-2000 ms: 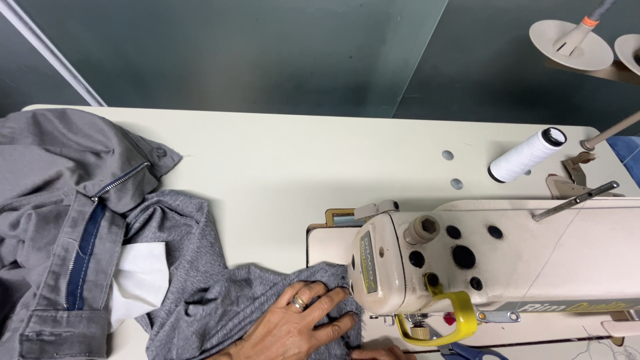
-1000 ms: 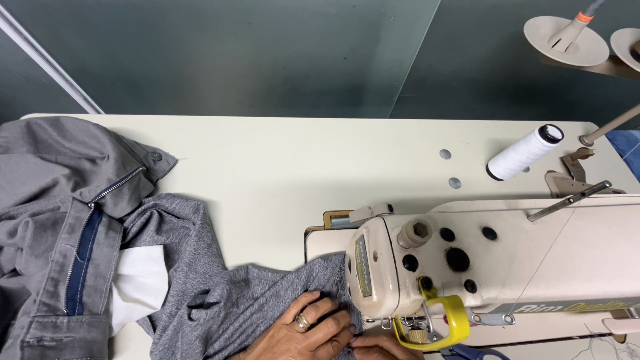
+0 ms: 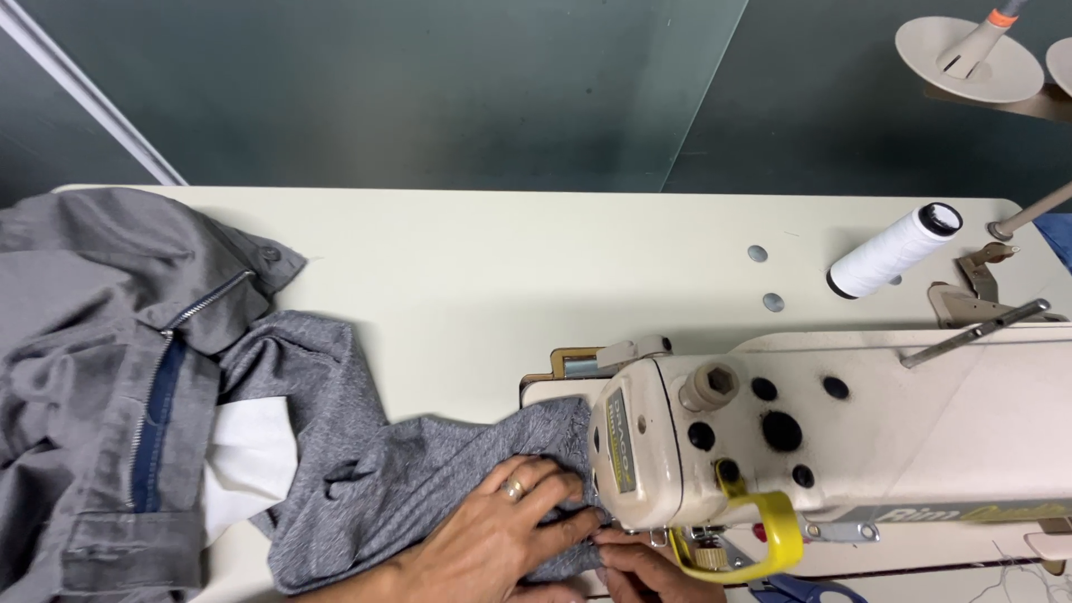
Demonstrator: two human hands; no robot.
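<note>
Heathered grey knit fabric runs from the left into the sewing machine, its right end lying beside the machine's head. My left hand, with a ring on one finger, rests on this fabric with its fingers bent. Close by, at the bottom below the machine head, my right hand has its fingertips at the fabric's edge, near my left fingertips; part of it is out of the frame. The needle and presser foot are mostly hidden by the head. A yellow guard stands just right of my right hand.
Grey trousers with an open metal zipper lie at the left, with white cloth beside them. A white thread cone lies at the table's back right. Blue-handled scissors are at the bottom edge, loose threads at the lower right.
My right hand shows more below the machine head than two seconds ago. My left hand's fingers have drawn slightly down, away from the fabric's upper edge.
</note>
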